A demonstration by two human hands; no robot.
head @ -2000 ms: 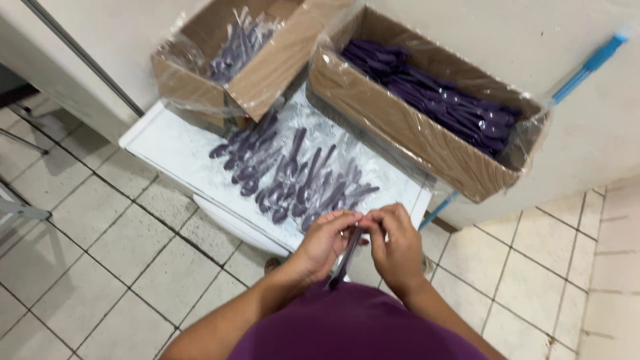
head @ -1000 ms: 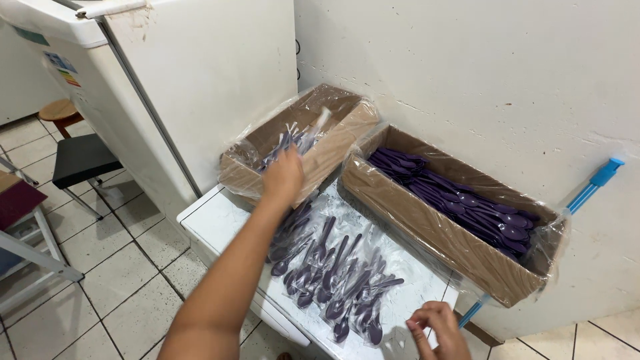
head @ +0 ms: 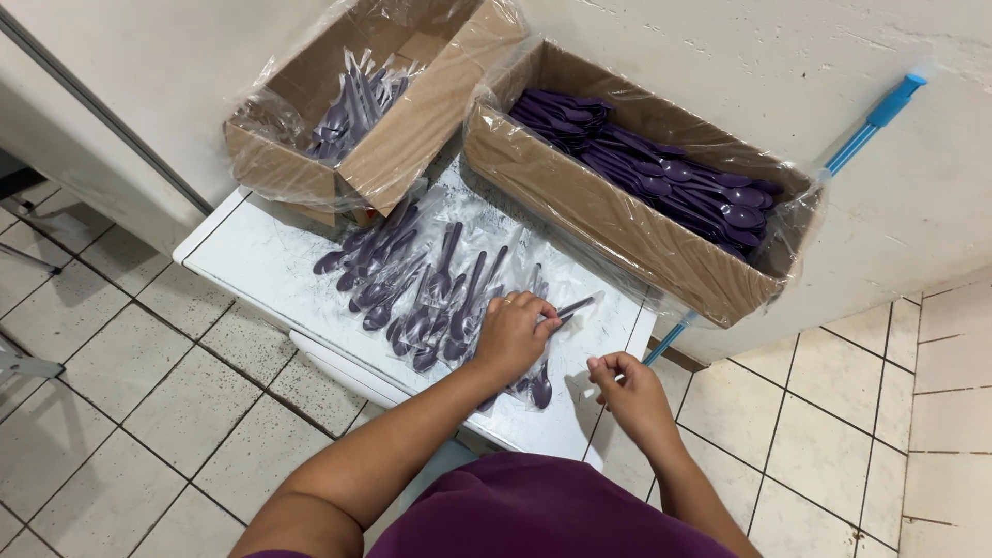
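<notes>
My left hand [head: 515, 329] is over the right part of a pile of purple plastic spoons in clear wrappers [head: 442, 310], its fingertips on a wrapped spoon [head: 575, 307] whose handle points up to the right. To the right, my right hand [head: 629, 387] hangs by the edge of the white top [head: 271, 263], fingers curled near the thumb, nothing visible in it. Behind the pile, the left cardboard box [head: 434, 116] holds wrapped purple spoons [head: 356, 105]. The right cardboard box [head: 612, 225], lined with clear plastic, holds loose purple spoons [head: 659, 174].
A blue pole [head: 883, 116] leans on the wall behind the right box. A large white appliance [head: 93, 85] stands on the left. Tiled floor [head: 194, 411] surrounds the white stand, and a metal leg [head: 31, 366] shows at the left edge.
My left hand has moved from the left box down to the spoons on the white top. Two seconds ago both hands were together at a spoon near my body. The view has shifted.
</notes>
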